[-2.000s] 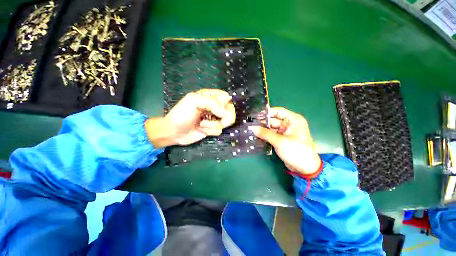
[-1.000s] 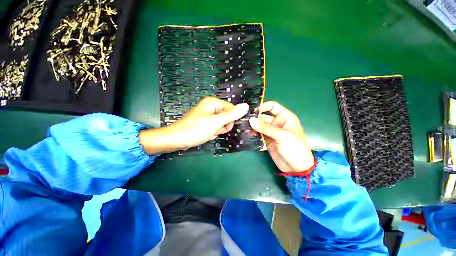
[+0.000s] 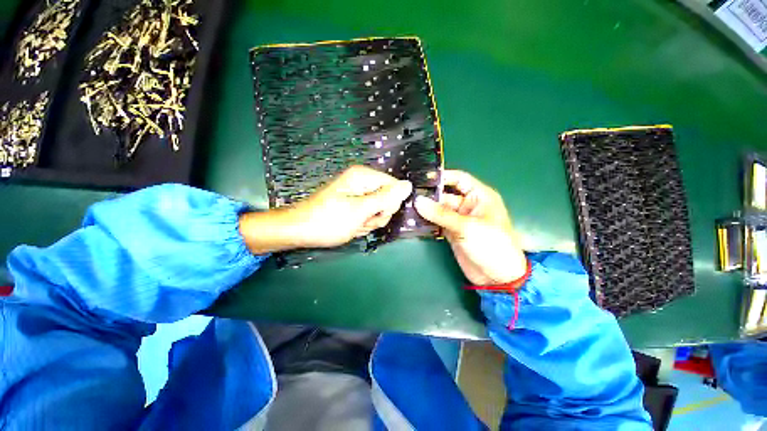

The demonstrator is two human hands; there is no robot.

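Observation:
A thin black FPC panel point(image 3: 336, 109) with a yellow top and right edge lies in front of me, with rows of slits and small white pads on its right half. My right hand point(image 3: 475, 227) pinches the panel's right edge near its lower corner between thumb and fingers. My left hand point(image 3: 357, 206) lies over the lower part of the panel, its thumb and forefinger pinched together close to my right thumb. Whether a small part is between those fingertips is too small to tell. The panel's lower edge looks uneven and is partly hidden by my left hand.
A black compartment tray point(image 3: 126, 172) with heaps of gold-tan flex pieces point(image 3: 143, 80) is at upper left. A panel stack point(image 3: 631, 219) lies to the right. Yellow-framed parts point(image 3: 730, 246) sit at far right. A white printed label point(image 3: 747, 21) is at the top right corner.
The panel has moved up and slightly left and now tilts a little. My left hand was curled higher over the panel and now reaches to my right fingertips. My right hand keeps the edge.

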